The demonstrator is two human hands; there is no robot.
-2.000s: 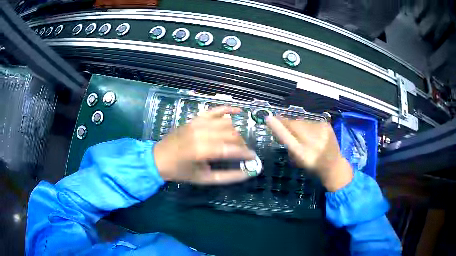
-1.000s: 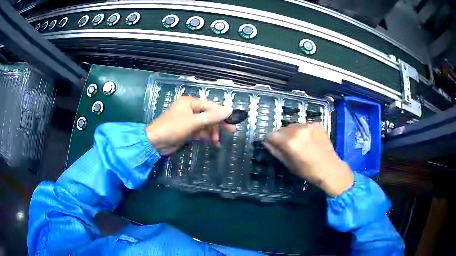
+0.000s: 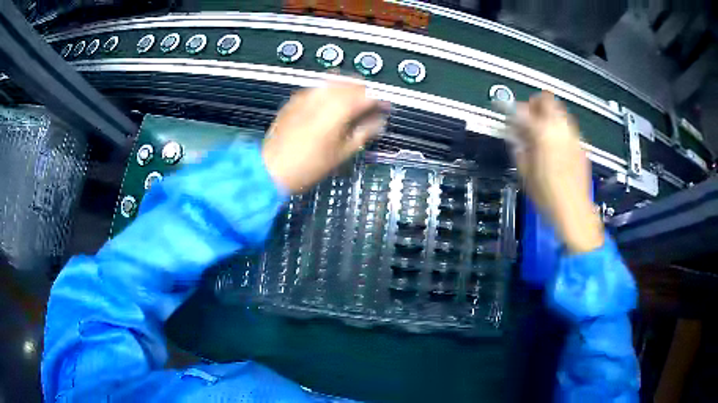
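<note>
The clear blister tray [image 3: 338, 311] lies on the green mat. Its right-hand columns show black edges of round units; the left columns look clear. My left hand [image 3: 327, 130] is above the tray's back edge by the conveyor rail, blurred, with curled fingers; whether it holds anything cannot be told. My right hand [image 3: 551, 149] is over the near conveyor rail at the right, blurred, its fingertips just below a round unit [image 3: 501, 94] on the belt; its grip cannot be told. More round units [image 3: 368, 63] sit spaced along the green conveyor belt [image 3: 457, 79].
Set-aside units [image 3: 171, 152] lie on the green mat [image 3: 209, 142] at left, partly behind my left sleeve. A blue bin [image 3: 538, 248] is right of the tray, mostly covered by my right arm. Cloudy empty trays [image 3: 35, 181] stand at far left. An orange-brown strip [image 3: 358, 11] lies beyond the belt.
Both hands have moved off the tray towards the conveyor, my right hand up and right, my left hand up. The dark disc at my left fingers is no longer visible. Belt units have shifted right.
</note>
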